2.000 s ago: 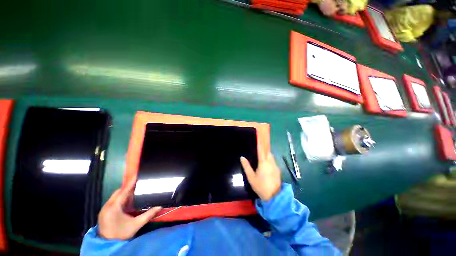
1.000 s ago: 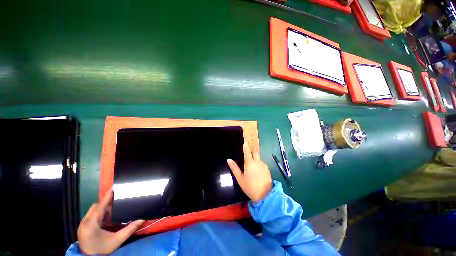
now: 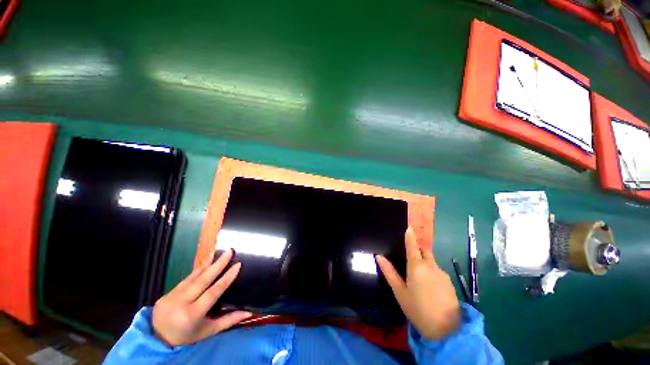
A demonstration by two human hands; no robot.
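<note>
A black, glossy LCD panel (image 3: 321, 235) lies face up on a red-orange foam pad (image 3: 422, 214) in front of me. My left hand (image 3: 192, 306) rests at the panel's lower left, fingertips on its face and thumb along the near edge. My right hand (image 3: 426, 294) lies on the panel's right side, fingers spread at the right edge and thumb on its face. A thin pale wire (image 3: 258, 319) shows at the near edge beside my left thumb. Whether a cover lies under the panel is hidden.
A stack of LCD panels (image 3: 100, 228) is left, with bare foam (image 3: 21, 214) beyond. Right are tweezers (image 3: 461, 279), a pen-like tool (image 3: 472, 256), a plastic bag (image 3: 524, 232) and a brownish can (image 3: 588, 246). Screen covers (image 3: 545, 100) on foam lie across the bench.
The view has shifted, so the bench items appear elsewhere in it. My left hand's fingers have moved from the panel's left edge onto its face. My right hand stays at the right side.
</note>
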